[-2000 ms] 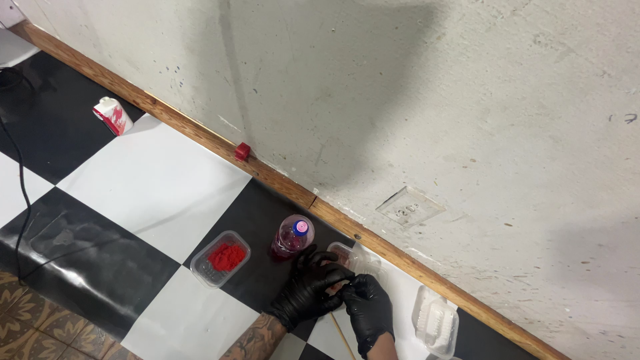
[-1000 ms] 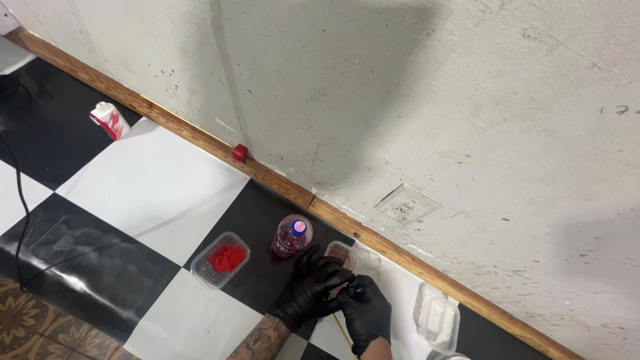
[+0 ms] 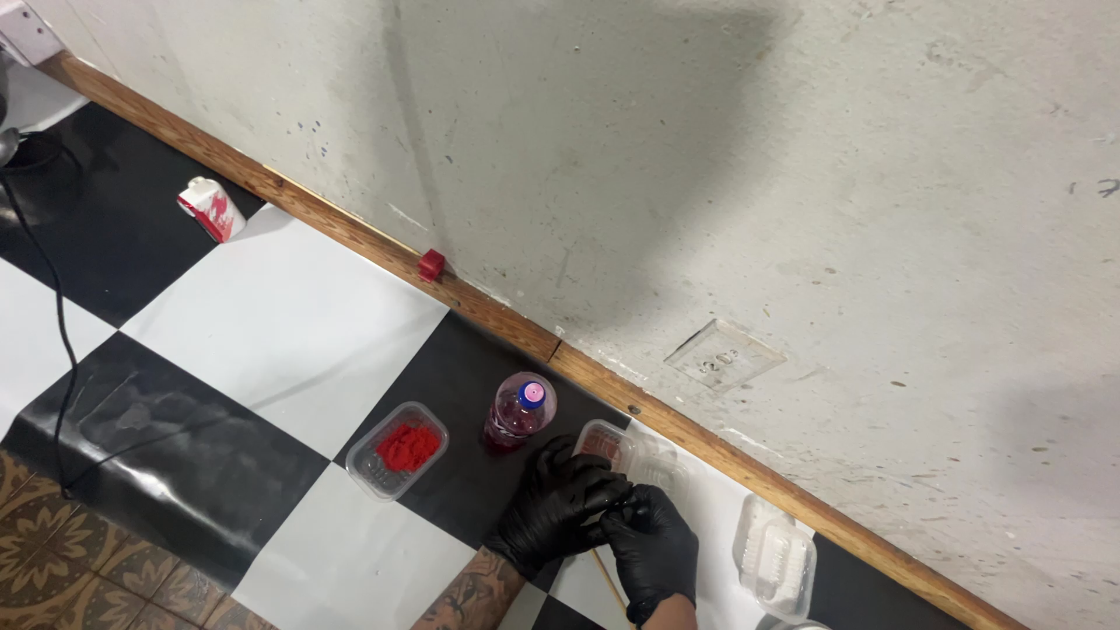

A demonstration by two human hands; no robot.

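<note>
My left hand, in a black glove, is near the bottom centre, its fingers bent and close against those of my right hand, also black-gloved. Something small may be between the fingertips, but it is too dark to make out. A thin wooden stick shows below the hands; its upper end is hidden. Just behind my left hand stands a clear plastic bottle of dark red liquid with a blue and pink cap. A clear plastic container with reddish contents is partly covered by the left hand, and another clear container lies beside it.
A clear tub holding red crumbly material is at left. Clear containers with white contents lie at right. A wooden strip with a red block runs along the wall. A red-and-white carton and black cable are farther left.
</note>
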